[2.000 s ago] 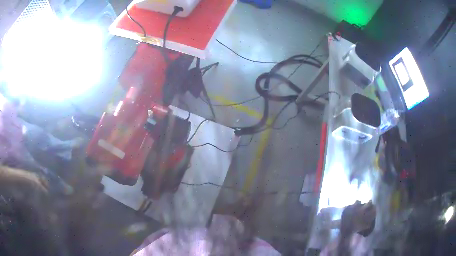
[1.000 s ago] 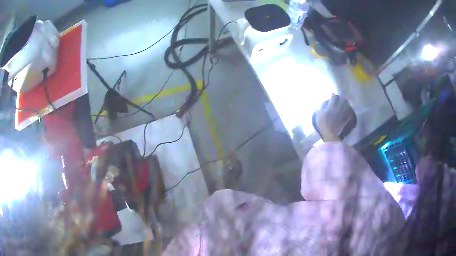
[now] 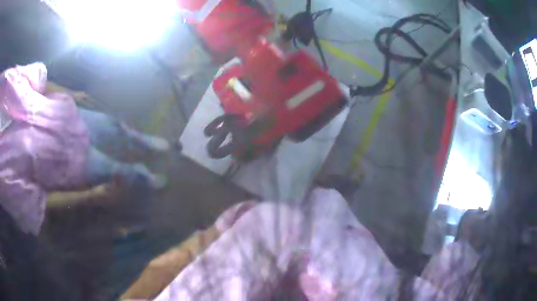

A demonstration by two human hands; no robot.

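Observation:
The red robot arm (image 3: 312, 94) stands on a white base plate (image 3: 306, 167) in the upper middle, with a black cable loop on its near side. At the right, a white table (image 3: 474, 150) bears a white box device (image 3: 481, 120) with a black rounded top. My right hand is dark and blurred at a dark round thing (image 3: 474, 220) at the table's near end; its grip cannot be made out. A bare forearm shows at the bottom left beside my pink sleeve; I cannot make out my left hand clearly.
Another person (image 3: 44, 141) in pink and blue jeans is at the left. A glaring light (image 3: 118, 20) is at the upper left. Thick black cables (image 3: 385, 53) lie on the floor near a yellow line (image 3: 371, 126). A bright laptop screen (image 3: 531, 62) is at the right edge.
The view has swung, and the table now lies at the right edge. The red arm's flat end plate and its white box have left the picture. The other person now shows more fully.

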